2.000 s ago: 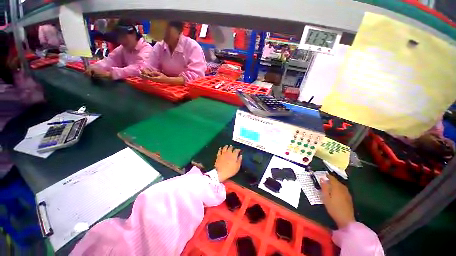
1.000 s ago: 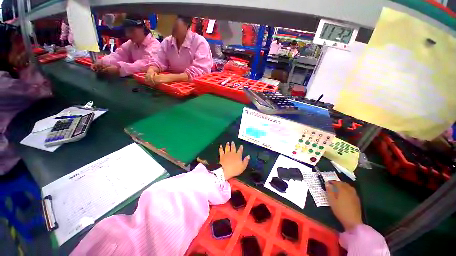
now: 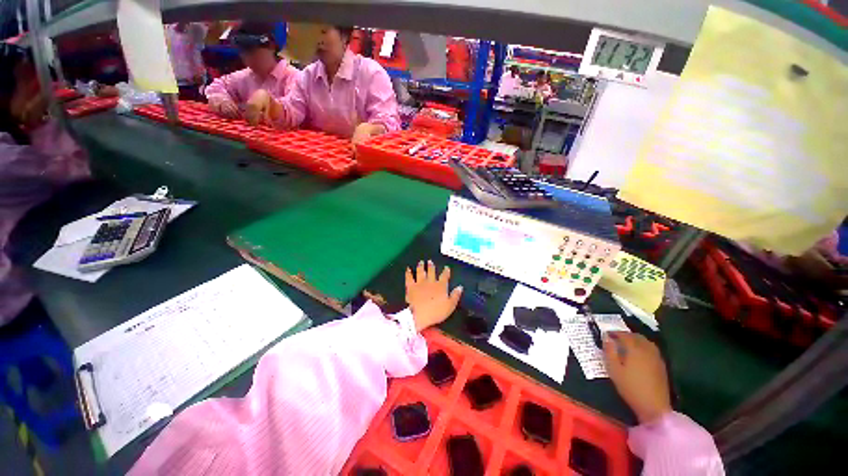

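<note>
A red-orange compartment tray lies at the bottom centre, with dark smartwatch bodies in its pockets. My left hand lies palm down past the tray's far left corner, fingers spread, holding nothing. A pale band is at its wrist. My right hand rests at the tray's far right side, its fingertips on the edge of a printed paper slip; its fingers are partly hidden and I cannot tell whether they grip anything. A dark marker pen lies on the slip. Several dark watches lie on white paper.
A white bench tester stands ahead with a calculator on top. A green board and a clipboard lie left. A yellow notice sheet hangs at right. Two people in pink sit across the bench behind red trays.
My hands stay in nearly the same places; the view has shifted slightly. Across the bench, the people's hands have moved, and more red tray shows in front of them.
</note>
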